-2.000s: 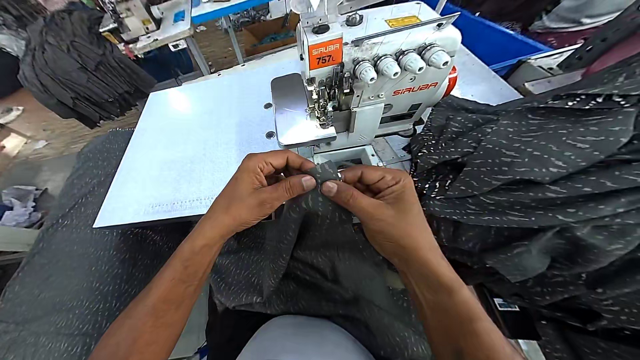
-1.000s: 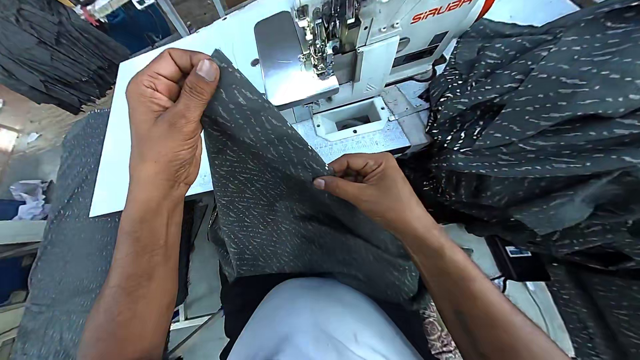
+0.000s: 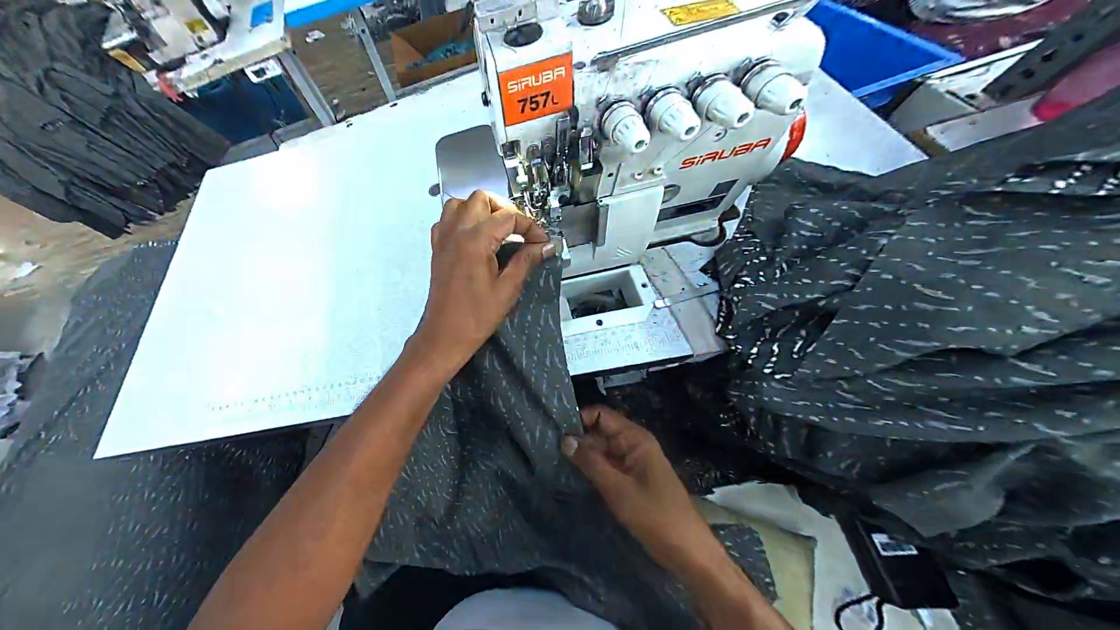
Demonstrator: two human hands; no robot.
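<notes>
A dark grey fabric piece with small white dashes (image 3: pixel 516 411) hangs from the machine front down over the lap. My left hand (image 3: pixel 490 262) pinches its top edge between thumb and fingers, right at the presser foot area of a white Siruba overlock sewing machine (image 3: pixel 647 175). Lower down, my right hand (image 3: pixel 617 455) pinches the right edge of the same fabric. The edge runs fairly straight between both hands. My left fingers partly hide the needle area.
A white machine table (image 3: pixel 289 262) extends to the left. Heaped patterned dark fabric (image 3: pixel 945 332) lies at the right, and more fabric (image 3: pixel 131 507) drapes at the lower left. A blue bin (image 3: pixel 875 52) stands behind the machine. A black box (image 3: pixel 906 560) is at the lower right.
My left hand has moved from the left, above the table, to the presser foot with the fabric edge. My right hand now holds the edge lower down. The view has shifted.
</notes>
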